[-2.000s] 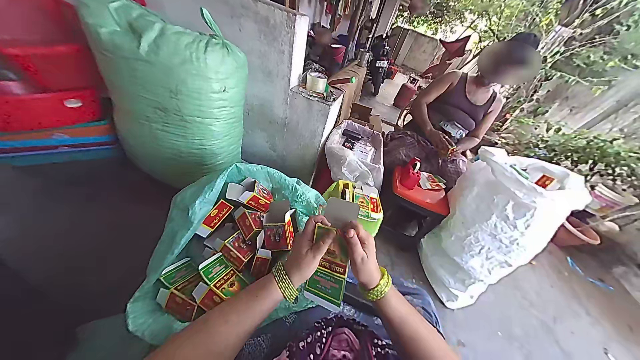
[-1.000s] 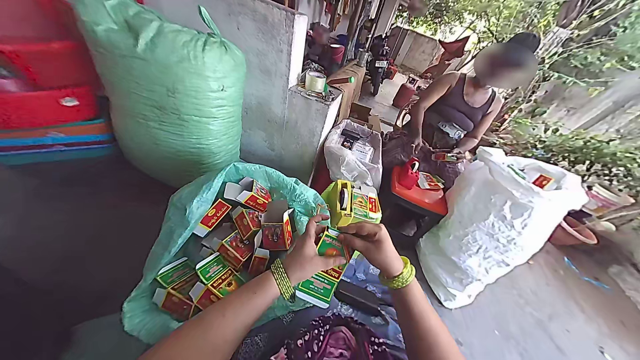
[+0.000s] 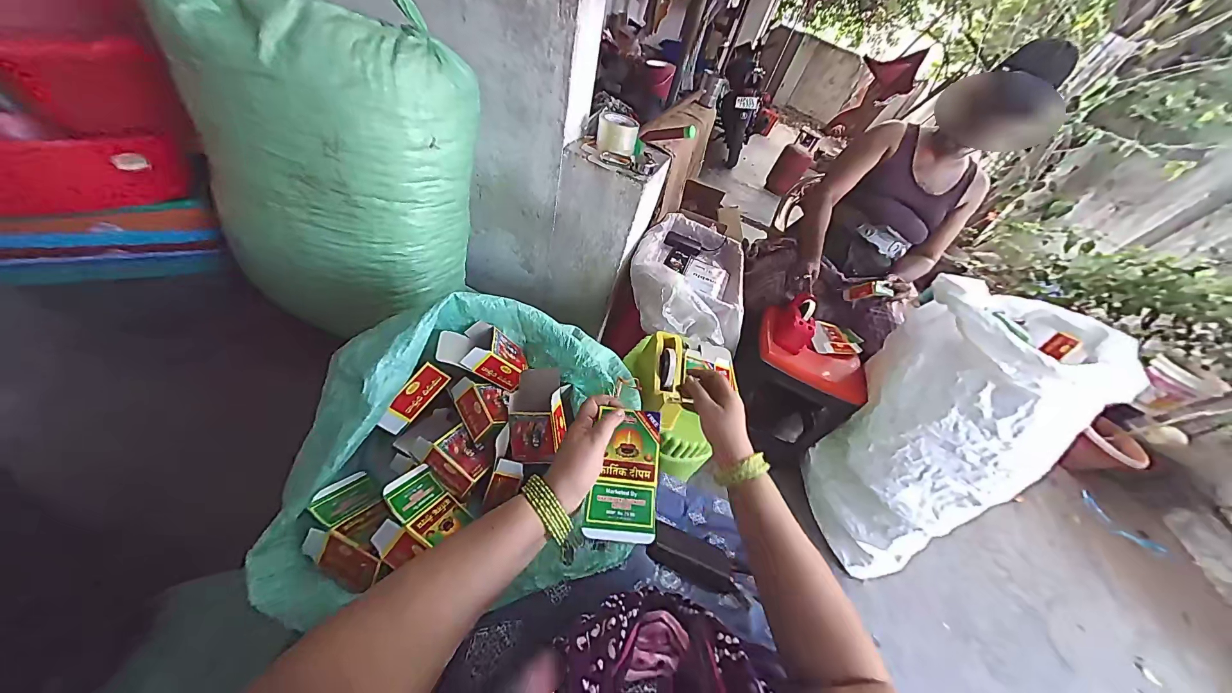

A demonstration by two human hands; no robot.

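My left hand [image 3: 585,450] holds a green and red printed cardboard box [image 3: 621,481] by its upper left side, its printed face toward me. To the right, my right hand [image 3: 717,414] is at a yellow-green tape dispenser [image 3: 659,371] with a tape roll in it; whether its fingers hold anything is unclear. Behind those fingers, a printed box [image 3: 710,360] shows in part. At the left, an open green woven sack [image 3: 337,395] bears several small printed boxes, some with flaps standing up. A light green ribbed basket [image 3: 683,450] is below the dispenser.
A full green sack [image 3: 337,164] stands behind the open one, beside a concrete wall [image 3: 520,144]. A seated person holds a box near a red stool [image 3: 818,371] with a red tape dispenser [image 3: 794,327]. A white sack [image 3: 962,423] stands at the right, a lined carton [image 3: 688,279] in the middle.
My hands were together on a box; now they are apart. My right hand has moved to the dispenser, while my left hand keeps a box, now plainly visible. The other person's hands have also moved.
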